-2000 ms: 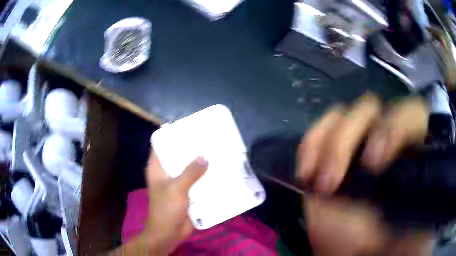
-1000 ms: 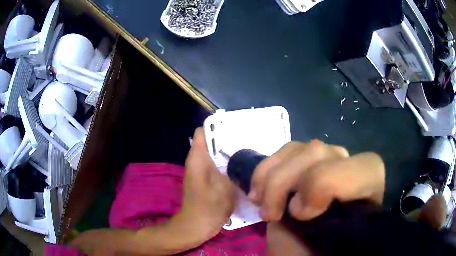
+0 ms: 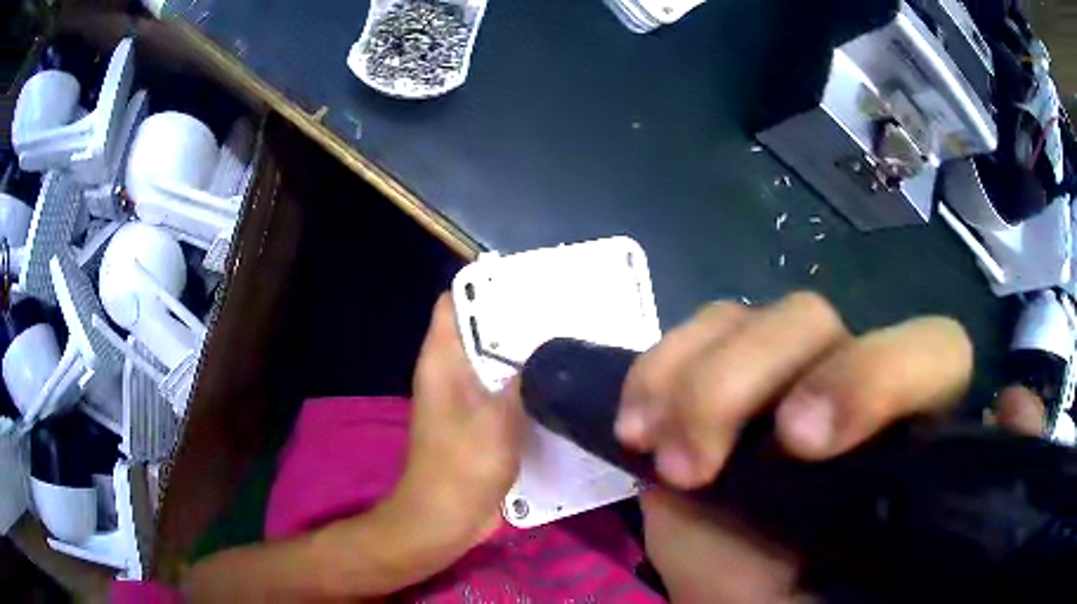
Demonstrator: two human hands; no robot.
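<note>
A white plastic panel (image 3: 567,295) is held over the lap at the bench edge. It has slots along its left edge and a hole at the lower corner. My left hand (image 3: 455,431) grips the panel's left side, with the thumb hidden behind the screwdriver. My right hand (image 3: 756,383) is closed around the black electric screwdriver (image 3: 579,383), which lies across the panel. Its thin bit points at the slotted left edge; whether the tip touches a screw I cannot tell.
A white dish (image 3: 358,59) full of small screws stands on the dark bench (image 3: 567,142). A screw feeder (image 3: 844,159) stands at right, with loose screws beside it. White housings (image 3: 142,277) fill a carton (image 3: 230,319) at left. More white housings (image 3: 1025,254) lie at far right.
The panel was first seen with its plain face and the screwdriver beside it; now the slotted edge is on the left and the screwdriver is over it. Over the last second both hands moved slightly.
</note>
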